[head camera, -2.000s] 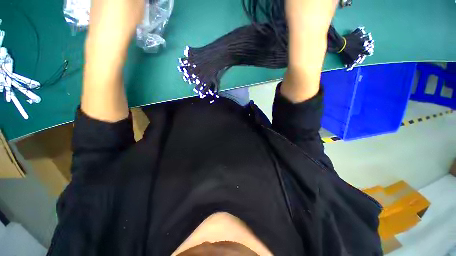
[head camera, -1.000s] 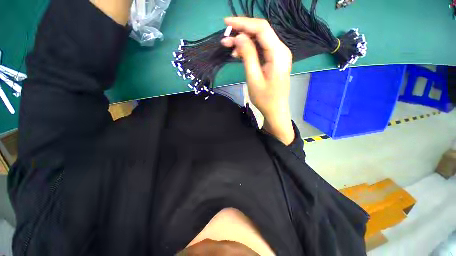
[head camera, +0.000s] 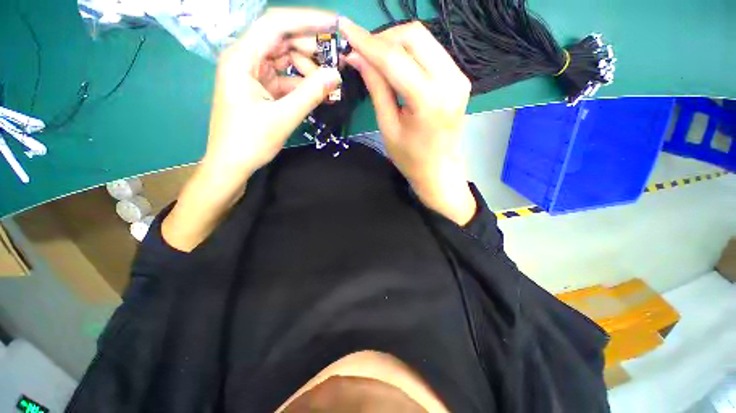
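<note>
My left hand (head camera: 262, 101) is shut on a small dark and silvery module (head camera: 329, 50), holding it between thumb and fingers above the bench's front edge. My right hand (head camera: 420, 93) meets it from the right, its fingertips pinched at the module's right side; what they grip is too small to tell. A thick bundle of black leads (head camera: 500, 50) lies behind and right of my right hand. Its white tips show below the hands and at the right end, past a yellow band (head camera: 565, 63). My hands hide the middle of the bundle.
A clear plastic bag of white parts (head camera: 181, 18) lies at the back left. White strips (head camera: 18, 133) and thin black wires lie at far left. Below the bench are a carton (head camera: 73, 234) with white round housings (head camera: 129, 202), blue bins (head camera: 589, 153) and an orange-brown carton (head camera: 629, 319).
My left hand has come back from the top left with the module. My right hand, which held a small white tip, now meets it. The plastic bag lies further left.
</note>
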